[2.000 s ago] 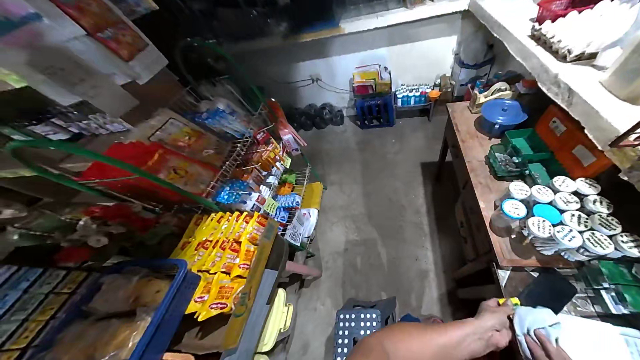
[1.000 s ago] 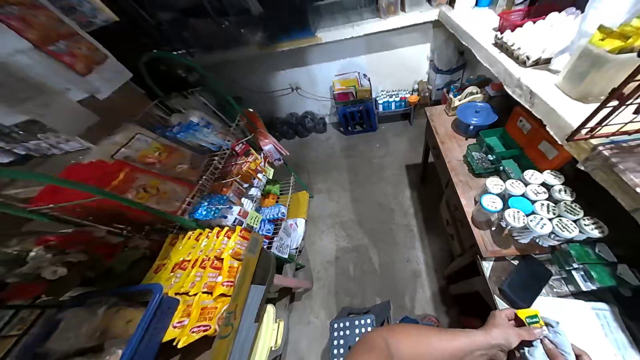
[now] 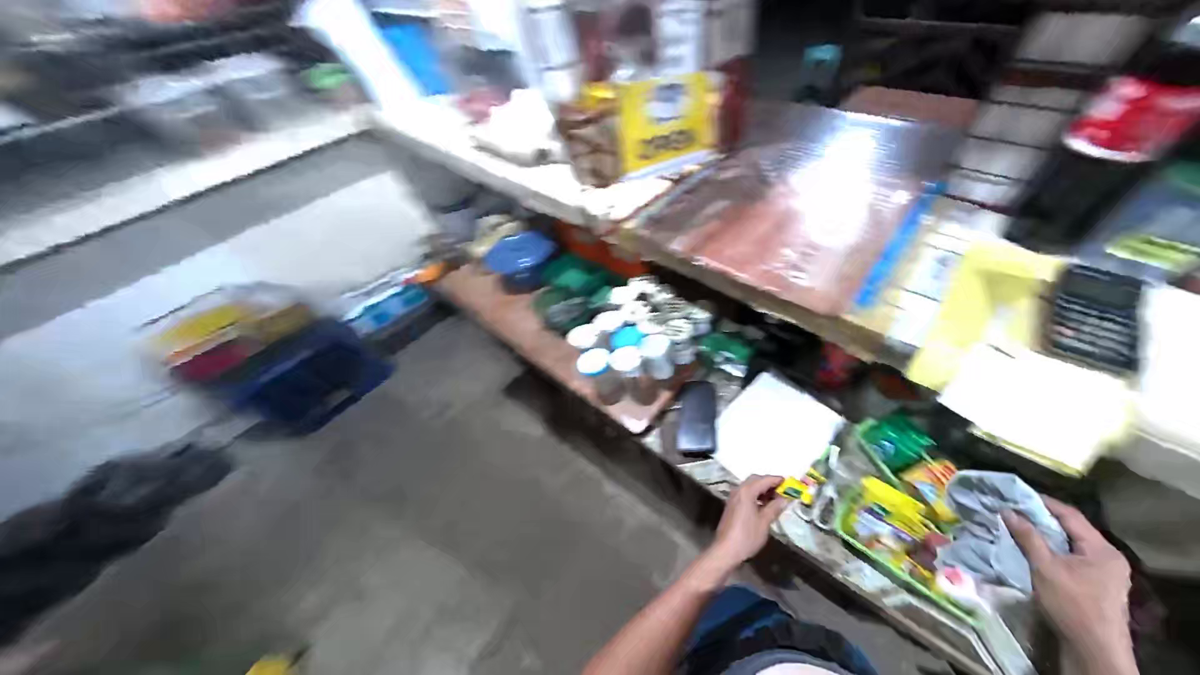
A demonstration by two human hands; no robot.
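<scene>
My left hand pinches a small yellow and green packet beside a white sheet on the low shelf. At the right, my right hand grips a grey cloth above a green basket. The basket holds several yellow and green packets, partly covered by the cloth. Left of the sheet lies a dark case or pouch. Blur hides the packet's details.
White-lidded jars, a blue lidded pot and green containers stand along the low wooden table. Above it runs a counter with a yellow sign and a calculator. A blue crate stands on the floor by the wall.
The view has swung far to the right, bringing the counter and green basket into sight. My hands, close together a second ago, are now apart, the packet in the left and the cloth in the right.
</scene>
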